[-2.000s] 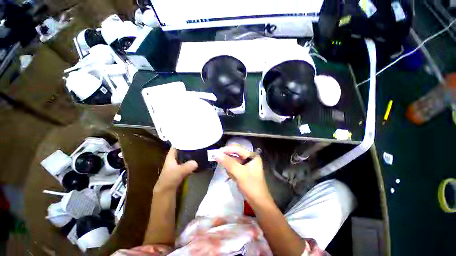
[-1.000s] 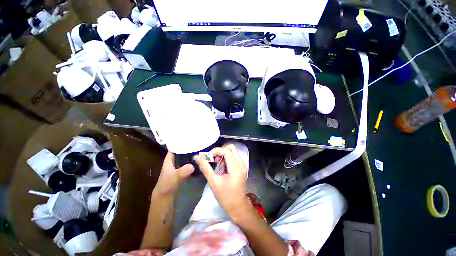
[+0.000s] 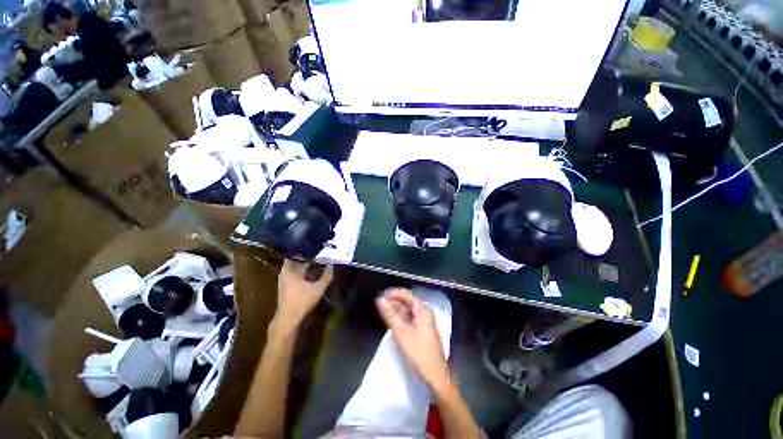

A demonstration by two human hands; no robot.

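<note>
Three white dome cameras with black ball heads stand in a row on the dark green bench: a left one [image 3: 300,220], a middle one [image 3: 424,199] and a right one [image 3: 531,221]. The left one's ball reaches the bench's front edge and bears a small pale patch. My left hand [image 3: 302,290] is at the underside of this ball, its fingertips partly hidden; its thumb shows below. My right hand [image 3: 410,324] is raised over my lap, away from the cameras, fingers curled. I see nothing in it, but it is blurred.
Behind the cameras are a white keyboard [image 3: 442,154] and a lit monitor [image 3: 464,64]. A white mouse [image 3: 592,229] touches the right camera's side. A pale strap [image 3: 664,249] crosses the bench's right edge. Cartons of cameras stand left, one low carton [image 3: 251,343] beside my left arm.
The left camera has turned from tilted, white back up, to its black ball showing. My right hand has drawn back from it; the small white piece is gone from its fingers. The view has shifted up.
</note>
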